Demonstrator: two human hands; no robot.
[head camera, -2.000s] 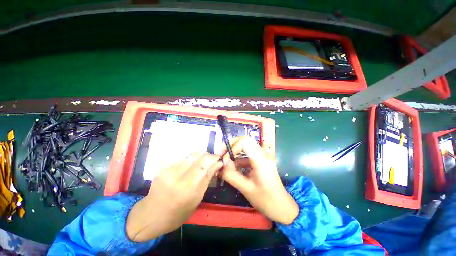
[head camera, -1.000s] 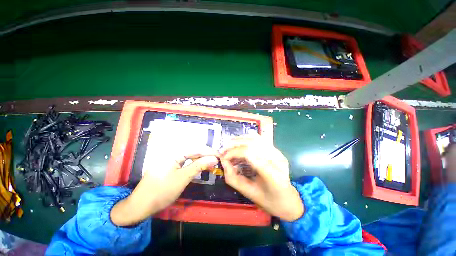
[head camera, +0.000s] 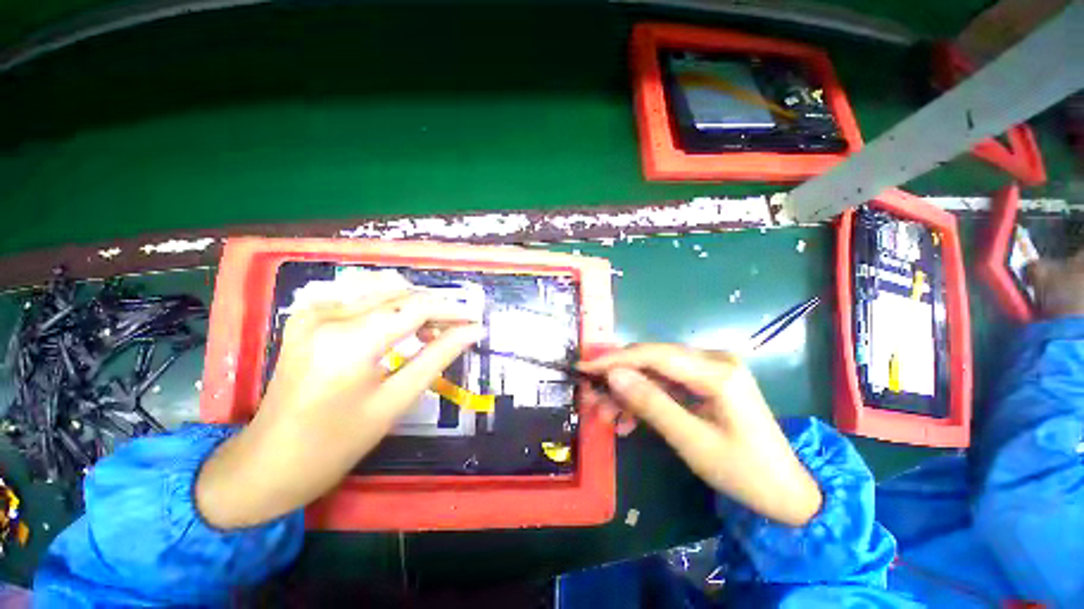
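An open tablet (head camera: 523, 440) lies in a red foam tray (head camera: 464, 509) in front of me. A thin black flex cable (head camera: 523, 357) runs between my hands over the tablet's right half. My left hand (head camera: 339, 387) is over the battery, its fingertips pinching the cable's left end. My right hand (head camera: 701, 410) is at the tray's right side, thumb and fingers pinching the cable's right end. A yellow-orange flex cable (head camera: 464, 395) lies across the battery, partly hidden by my left hand.
A tangled pile of black flex cables (head camera: 89, 369) lies at left. Tweezers (head camera: 786, 322) lie right of the tray. Another tablet tray (head camera: 846, 405) stands at right, near a neighbour's blue sleeve (head camera: 1040, 416). A tray (head camera: 666, 161) sits beyond the worn rail (head camera: 523, 226). A pale bar slants at upper right.
My hands have moved apart, stretching the black cable between them; my right hand moved right to the tray's edge. The orange cable shows more. The whole view has shifted.
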